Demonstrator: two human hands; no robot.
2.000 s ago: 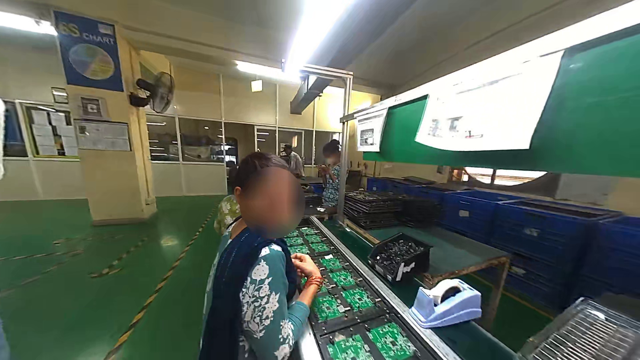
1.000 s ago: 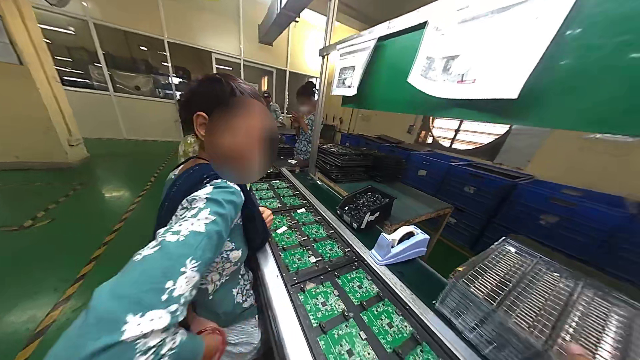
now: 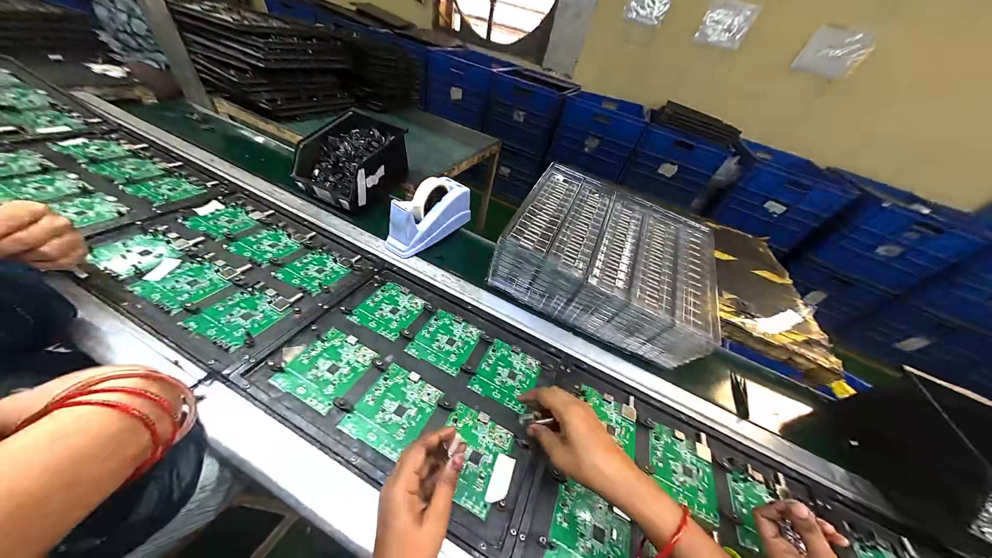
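My left hand [image 3: 422, 492] is raised at the near edge of a black tray [image 3: 267, 380], with a small pale piece pinched between thumb and fingers. My right hand [image 3: 577, 434], with a red thread at its wrist, pinches a small metal part [image 3: 545, 421] over the same tray, beside a green circuit board [image 3: 508, 372]. Between my hands lies another circuit board [image 3: 469, 457] with a white strip [image 3: 501, 478] on it. More green boards [image 3: 391, 411] sit in rows in the tray. Small dark clips stand at the boards' edges.
A co-worker's bangled arm [image 3: 116, 426] and hand [image 3: 39, 236] are at left; another person's hand [image 3: 798, 527] is at lower right. Beyond the metal rail stand a black bin of small parts [image 3: 349, 159], a tape dispenser [image 3: 428, 217], stacked clear trays [image 3: 612, 263] and blue crates [image 3: 597, 139].
The view has swung down and right onto the trays. My hands, not seen clearly before, are now in view over the boards. The co-worker's face has left the view.
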